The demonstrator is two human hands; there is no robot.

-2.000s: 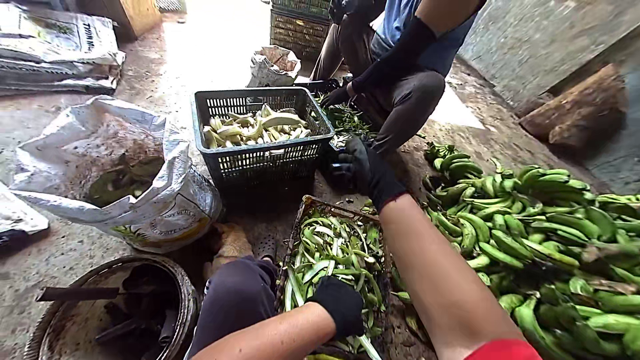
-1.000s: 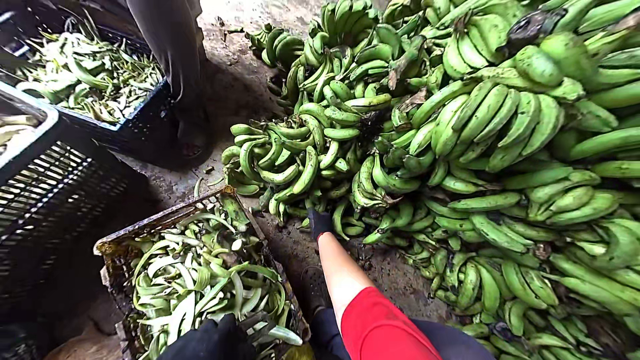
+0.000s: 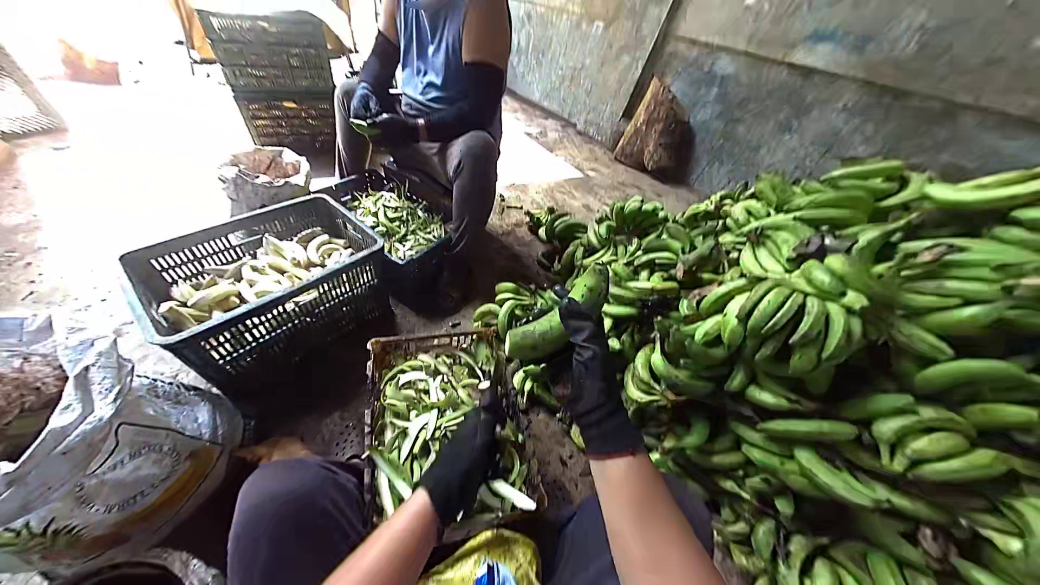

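My left hand (image 3: 463,459), in a black glove, is closed over a crate (image 3: 431,337) of green peel strips (image 3: 418,398). A small tool, mostly hidden, seems to be in its grip. My right hand (image 3: 589,370), also in a black glove, holds a single large green banana or plantain (image 3: 540,333) just right of the crate. Beyond and below this hand lies a large heap of green banana bunches (image 3: 788,317). A dark plastic crate (image 3: 252,305) with peeled pale fruit (image 3: 260,272) stands to the left.
A co-worker (image 3: 439,106) sits ahead with gloved hands around a green piece, behind a crate of peels (image 3: 402,223). Stacked crates (image 3: 276,73) and an open sack (image 3: 264,175) stand behind. A white woven sack (image 3: 154,455) is at lower left, a wood block (image 3: 654,130) by the wall.
My right hand, a second ago down at the heap's near edge, is now raised with a green fruit in it. The view has swung back up and left from the heap.
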